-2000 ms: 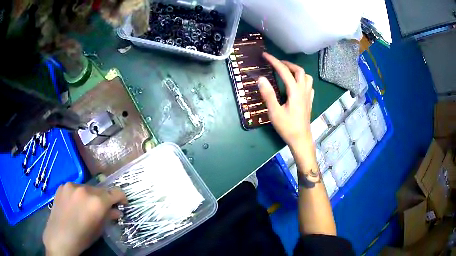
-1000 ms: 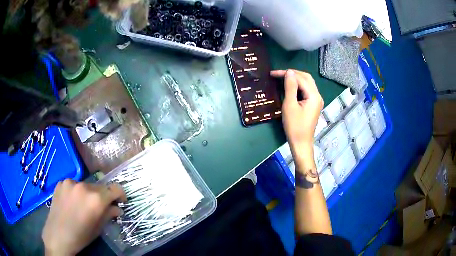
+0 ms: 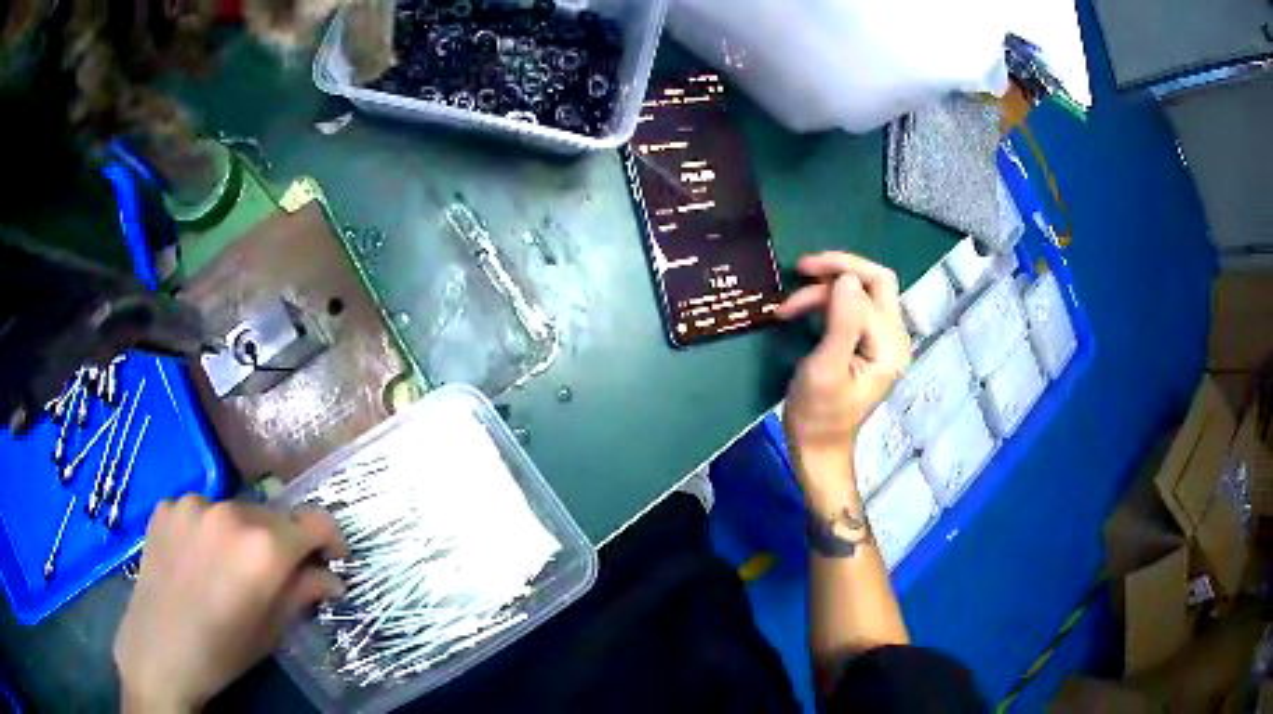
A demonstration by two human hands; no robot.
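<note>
A smartphone (image 3: 708, 223) with a dark screen and small light text lies on the green bench. My right hand (image 3: 847, 342) is at its lower right corner, fingers curled, a fingertip at the phone's edge; it holds nothing. My left hand (image 3: 231, 593) is at the left rim of a clear tub (image 3: 575, 537) of thin white rods (image 3: 419, 572). Its fingers are bent down over the rod ends; whether they grip a rod is hidden.
A silver fixture block (image 3: 258, 349) sits on a brown base plate (image 3: 314, 419) under the dark press. A blue tray (image 3: 154, 509) holds finished assemblies. A tub of black rings (image 3: 510, 70), a white bag (image 3: 852, 56), a grey pad (image 3: 949, 168) and a blue crate (image 3: 1068, 370) stand around.
My right hand has moved from over the phone to its lower right corner, and its fingers have curled. The phone screen shows a different page. My left hand has stayed at the rod tub.
</note>
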